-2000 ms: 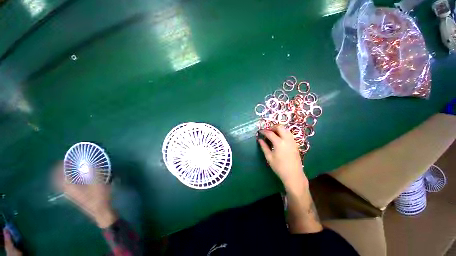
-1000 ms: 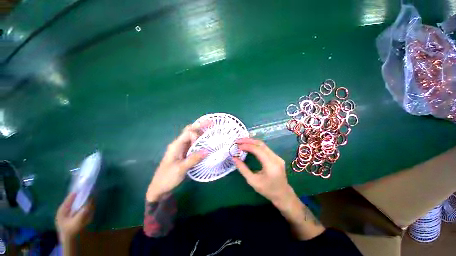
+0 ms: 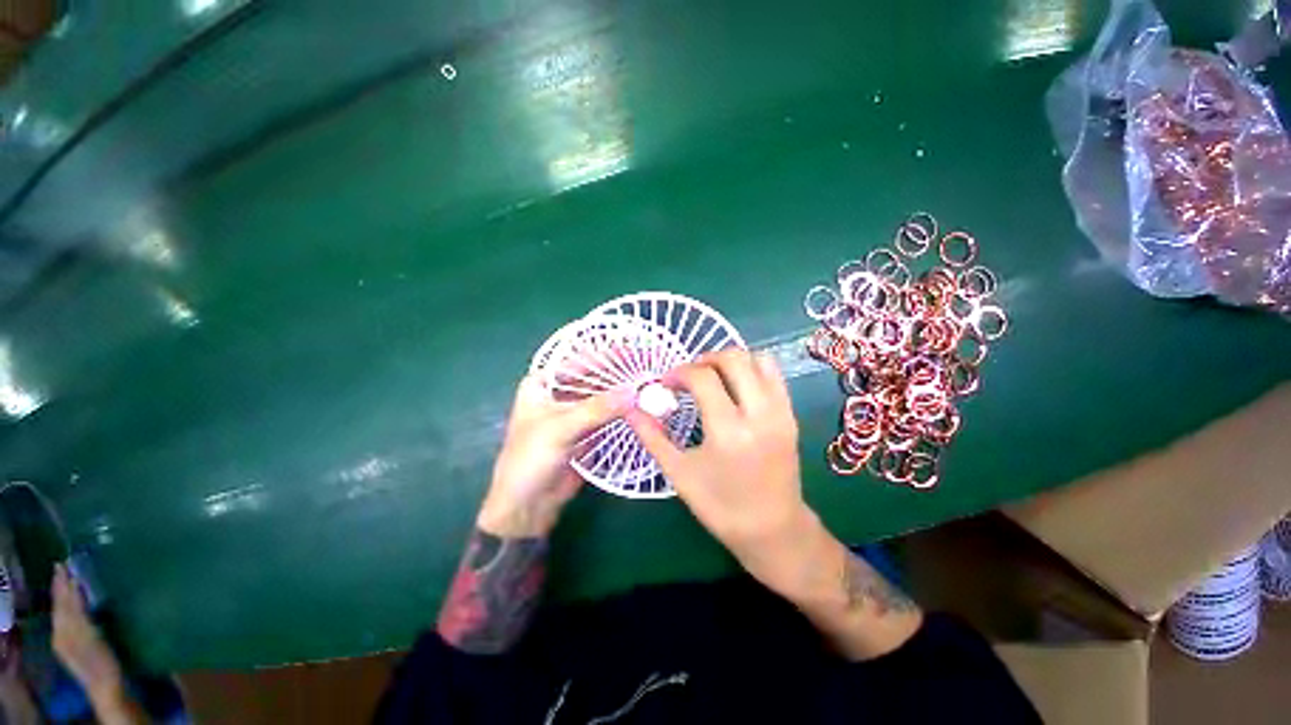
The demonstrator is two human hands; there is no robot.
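Note:
My left hand (image 3: pixel 541 436) holds a white fan grille (image 3: pixel 583 357) from its left side, with the fingers beneath it. My right hand (image 3: pixel 736 446) has its thumb and fingertips at the grille's hub. A trim ring at the hub is mostly hidden by the fingertips. Other white grilles (image 3: pixel 690 323) lie on the green surface under the held one; their number cannot be told. A pile of loose copper rings (image 3: pixel 906 354) lies to the right of my right hand.
A clear bag of copper rings (image 3: pixel 1196 170) lies at the far right. An open carton (image 3: pixel 1119 531) at lower right has a column of grilles (image 3: pixel 1215 609) in it. Another person's hand (image 3: pixel 82 637) is at the lower left edge. A small pale piece (image 3: pixel 448 71) lies on the green surface (image 3: pixel 354 312).
My left hand came from the left with a grille to the centre. My right hand left the ring pile and moved to the hub. The other person's hand moved to the lower left edge.

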